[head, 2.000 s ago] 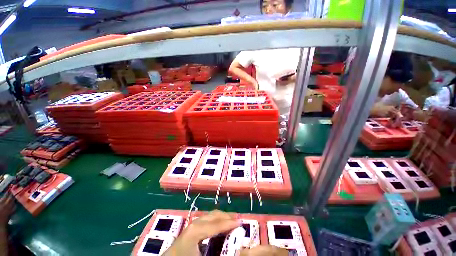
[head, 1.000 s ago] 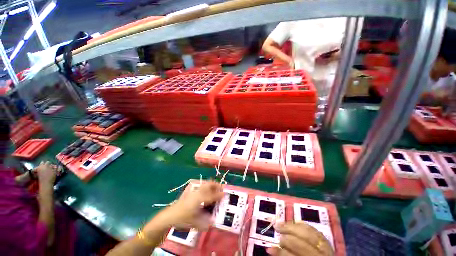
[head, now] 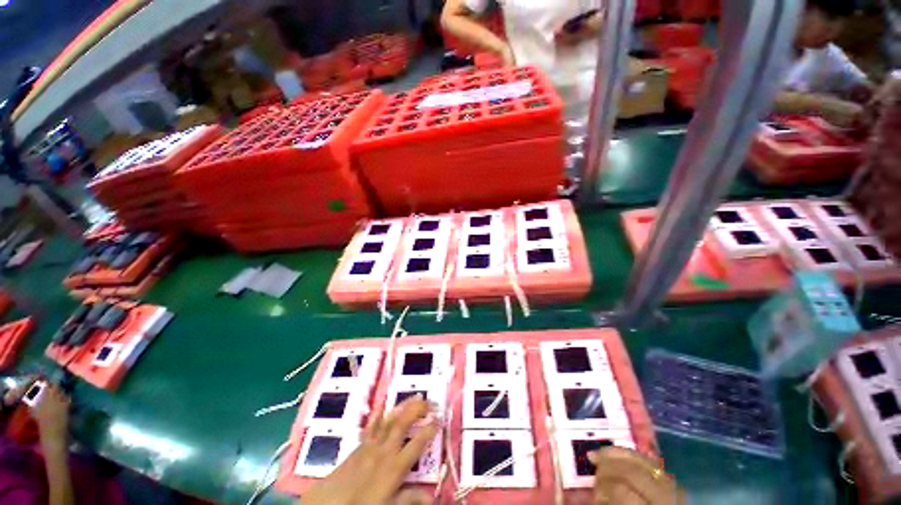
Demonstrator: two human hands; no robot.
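A salmon-pink foam tray (head: 450, 349) lies in front of me with white device units in four columns, dark square screens facing up. My left hand (head: 380, 456) lies with spread fingers over the lower part of the second column (head: 419, 363). My right hand (head: 624, 477) is at the bottom unit of the right column (head: 585, 402), fingers bent, with a ring on one finger; whether it grips anything is hidden. White cords (head: 497, 471) lie loose over the units and past the tray's left edge.
A second filled foam tray (head: 459, 291) lies behind, with tall red stacks (head: 459, 163) beyond. A clear parts tray (head: 713, 402) and pale blue carton (head: 805, 321) are at right. Grey sheets (head: 261, 280) lie left. A metal post (head: 692, 168) rises at right. Other people work around.
The view has tilted down and shifted. My left hand has come down from the upper left units onto the second column. My right hand has moved to the right column's bottom unit.
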